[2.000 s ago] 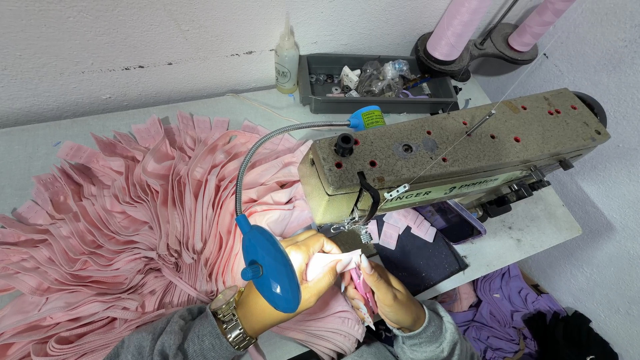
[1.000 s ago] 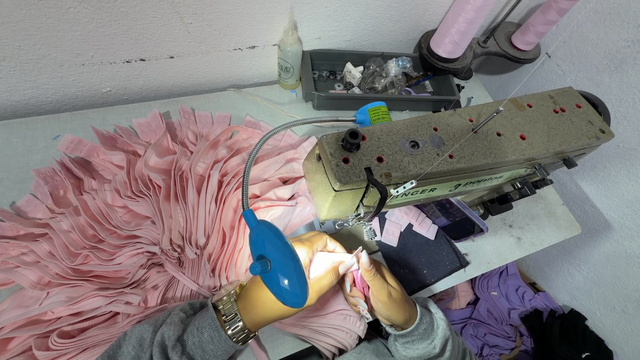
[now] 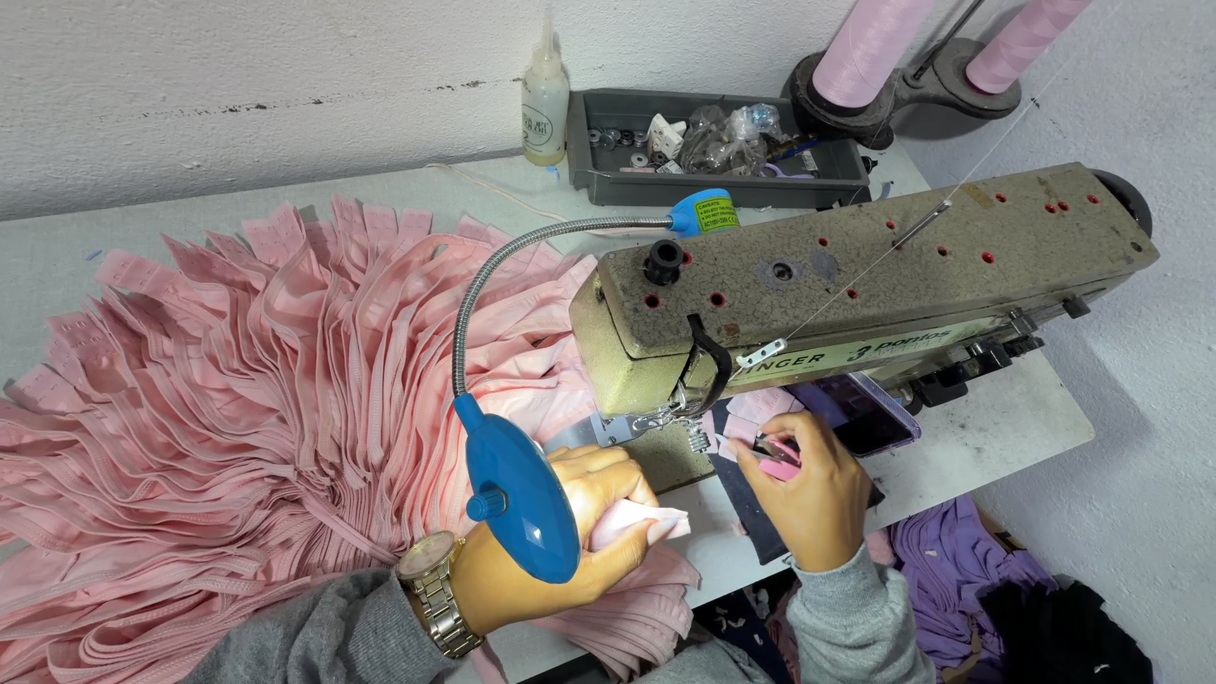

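My left hand, with a metal watch on the wrist, is closed on a folded piece of light pink fabric in front of the sewing machine's needle area. My right hand holds small pink-handled thread snips over pink fabric pieces that lie on a dark cloth. The Singer sewing machine stands behind both hands. A large bundle of pink fabric strips spreads over the table to the left. A blue gooseneck lamp partly hides my left hand.
A grey tray of small parts and a plastic squeeze bottle stand by the wall. Pink thread cones rise at the back right. A phone lies beside the machine. Purple fabric and black fabric are piled below right.
My right hand has moved away from my left hand and to the right, over the small pink pieces, with the snips in it. My left hand still holds the light pink fabric.
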